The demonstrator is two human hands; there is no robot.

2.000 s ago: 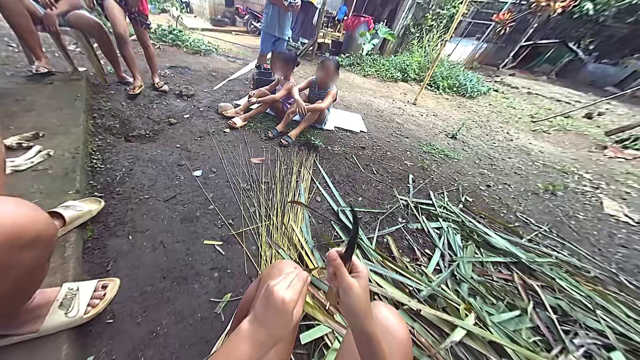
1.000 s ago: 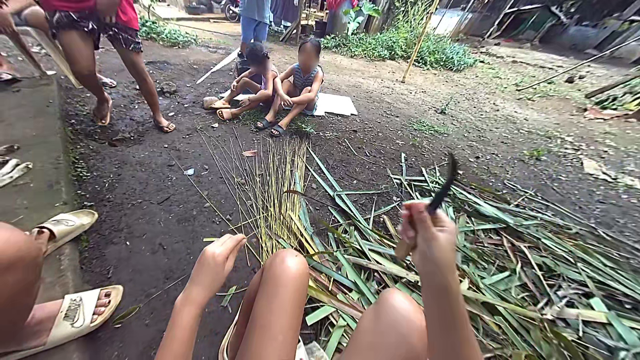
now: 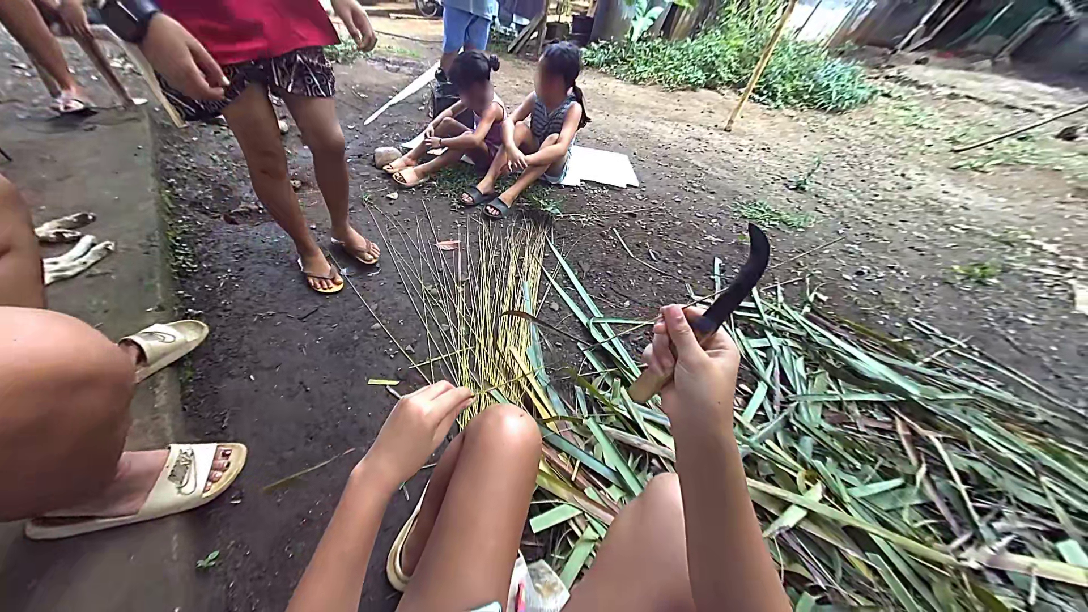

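Observation:
My right hand [image 3: 695,365] is closed round the wooden handle of a curved, dark-bladed knife [image 3: 741,276], its tip pointing up. Just above my knee, my left hand [image 3: 422,425] pinches one end of a thin strip of palm leaf [image 3: 557,415], which appears to run across toward my right hand. Beyond my knees a fan of thin yellowish leaf midribs [image 3: 476,314] lies on the dark soil. To the right spreads a heap of cut green leaf strips [image 3: 850,425].
At left, a person's knee and sandalled feet [image 3: 170,484] rest on a concrete ledge [image 3: 127,255]. Another person in a red top [image 3: 246,30] stands beyond. Two people sit near a white sheet [image 3: 599,167] on the ground. A thin pole [image 3: 761,64] leans by the plants.
My hands have moved apart from close together, and the knife is raised to the right. The person in the red top has come closer on the left.

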